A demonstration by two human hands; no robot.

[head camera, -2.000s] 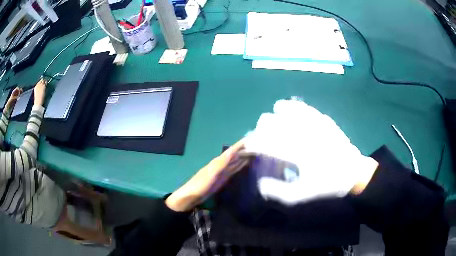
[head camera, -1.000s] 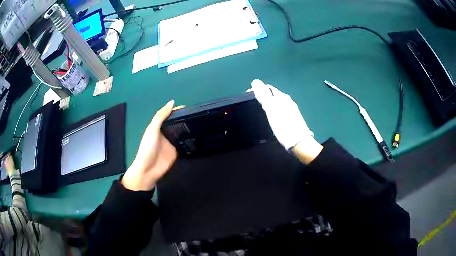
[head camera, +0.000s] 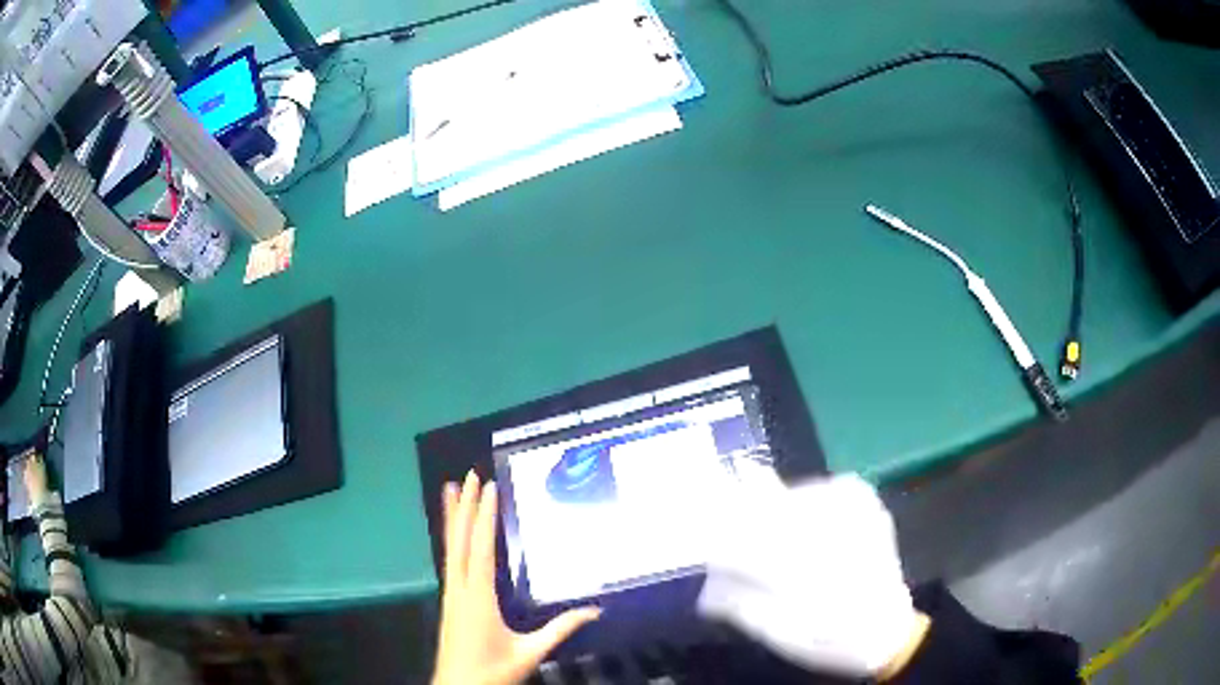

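Note:
A mini laptop lies on a black foam mat (head camera: 455, 455) at the bench's front edge. Its lit touchscreen (head camera: 616, 515) faces up and shows a blue desktop with a white window. A silver strip runs along its far edge; no keyboard shows. My bare left hand (head camera: 488, 589) is at the screen's left side, fingers spread, thumb near the lower left corner. My gloved right hand (head camera: 816, 569) is blurred and over the screen's right part; its fingertips are unclear, and it hides the lower right corner.
Closed laptops on black mats (head camera: 230, 418) lie left. Clipboard with forms (head camera: 549, 101) is at the back. White adapter lead (head camera: 993, 311), black cable (head camera: 1074, 295) and another device (head camera: 1157, 147) lie right. Pen cup (head camera: 194, 241) and small monitor (head camera: 225, 96) stand back left. A person's striped sleeve (head camera: 54, 542) shows far left.
The laptop, earlier held tilted up in both hands with its dark side showing, now lies on the mat with its lit screen up. The mat now lies on the bench. My right hand has moved down over the screen.

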